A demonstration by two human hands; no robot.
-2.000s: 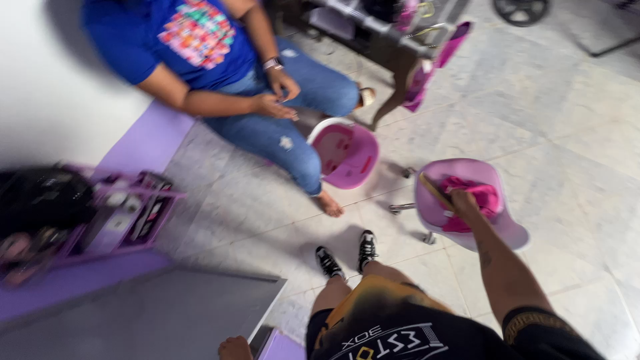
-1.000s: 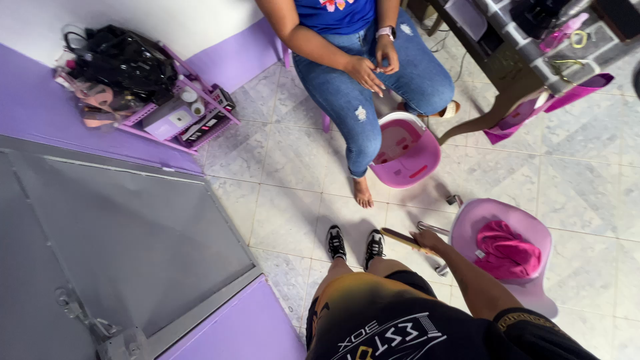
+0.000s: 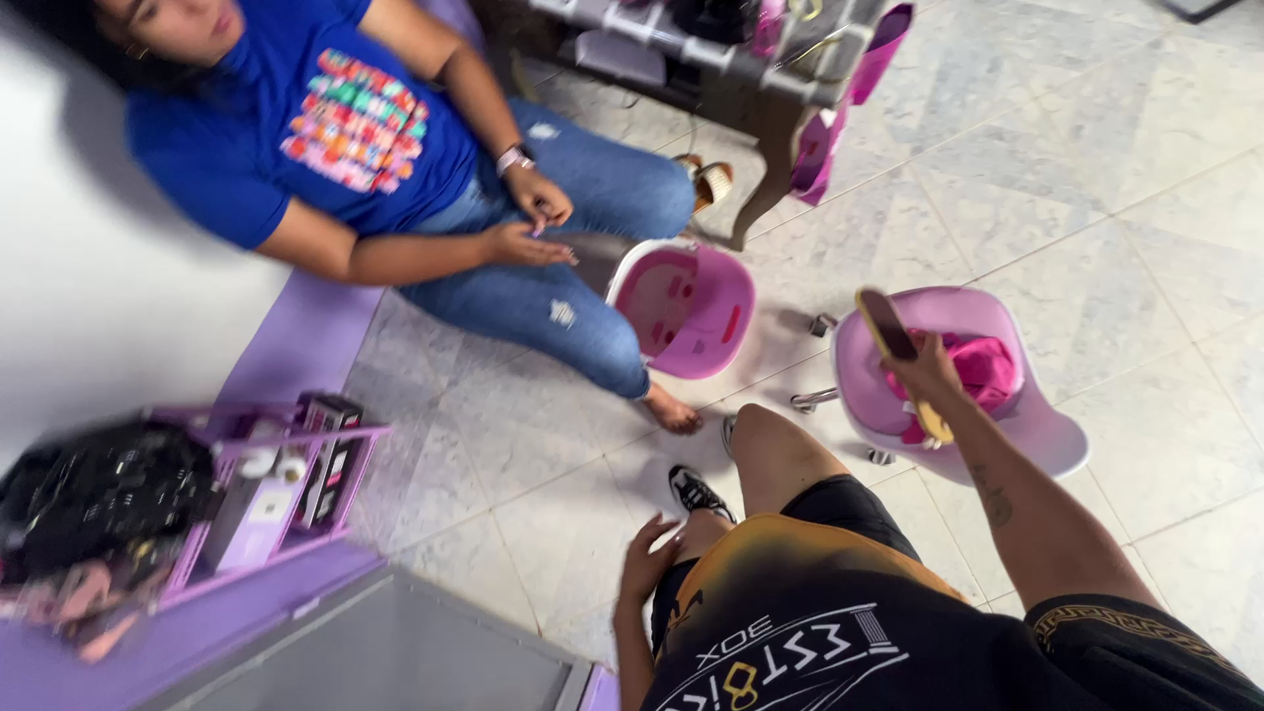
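Note:
My right hand (image 3: 926,370) grips a foot file (image 3: 889,326) with a dark abrasive face and a yellowish handle, over the seat of a pink wheeled chair (image 3: 987,306). A bright pink cloth (image 3: 986,373) lies on that seat, partly behind my hand. My left hand (image 3: 647,563) hangs beside my thigh with its fingers apart, holding nothing. Ahead on the floor stands a pink foot basin (image 3: 726,316) with a white rim. A seated person in a blue shirt and jeans (image 3: 494,336) has one bare foot (image 3: 673,410) on the tiles near the basin.
A table with a curved wooden leg (image 3: 775,148) stands beyond the basin, with magenta holders (image 3: 820,158) at its side. At the left, a purple rack (image 3: 370,459) carries boxes and a black bag (image 3: 109,494). A grey metal door (image 3: 395,642) is at the lower left.
The foot file, low beside the chair one second ago, is now over its seat in my right hand. My left hand has come into view. The view has turned markedly.

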